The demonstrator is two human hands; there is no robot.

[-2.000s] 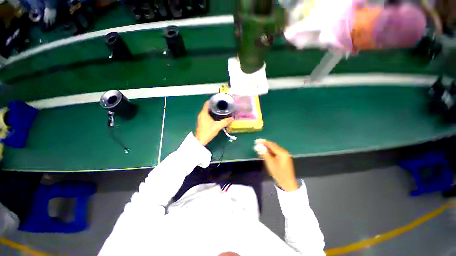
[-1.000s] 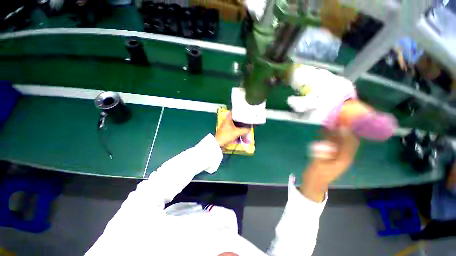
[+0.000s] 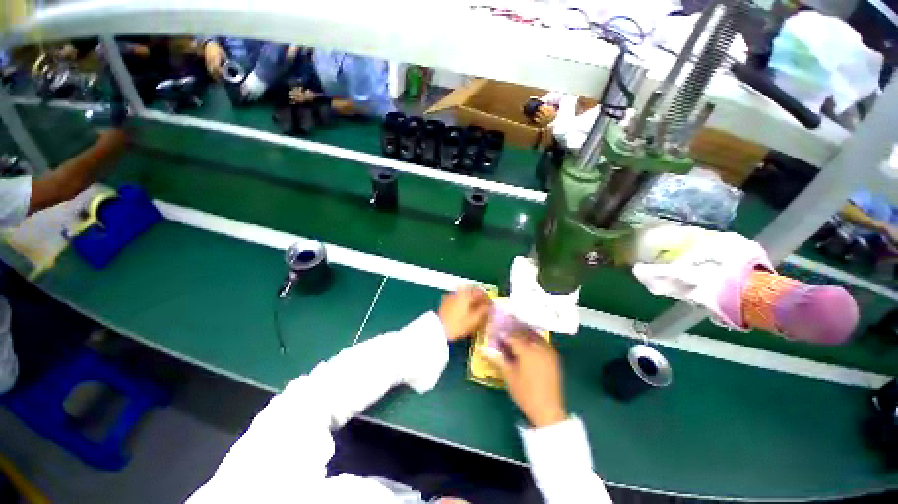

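My left hand [image 3: 463, 313] is at the left edge of the yellow fixture block [image 3: 484, 370], fingers bent over it. My right hand [image 3: 533, 372] reaches onto the block from the front right, its fingertips over the pink pad [image 3: 500, 323]. Both hands are blurred, and I cannot tell if they hold anything small. The ram's white cloth wrap [image 3: 544, 300] hangs behind the pad, under the green press [image 3: 581, 221]. A black housing with a silver rim [image 3: 647, 367] stands right of the block. Another housing [image 3: 307, 261] stands to the left, its lead trailing on the bench.
The cloth-wrapped lever handle [image 3: 778, 300] sticks out right of the press. Black units [image 3: 440, 145] stand in rows across the line, two nearer ones on the conveyor. A blue bin [image 3: 116, 224] and another person's arm [image 3: 79, 172] are at the left. A blue stool [image 3: 91, 399] is below.
The view has tilted up and shifted left. My right hand has left the lever and is at the pad. The housing is gone from my left hand; one now stands right of the block.
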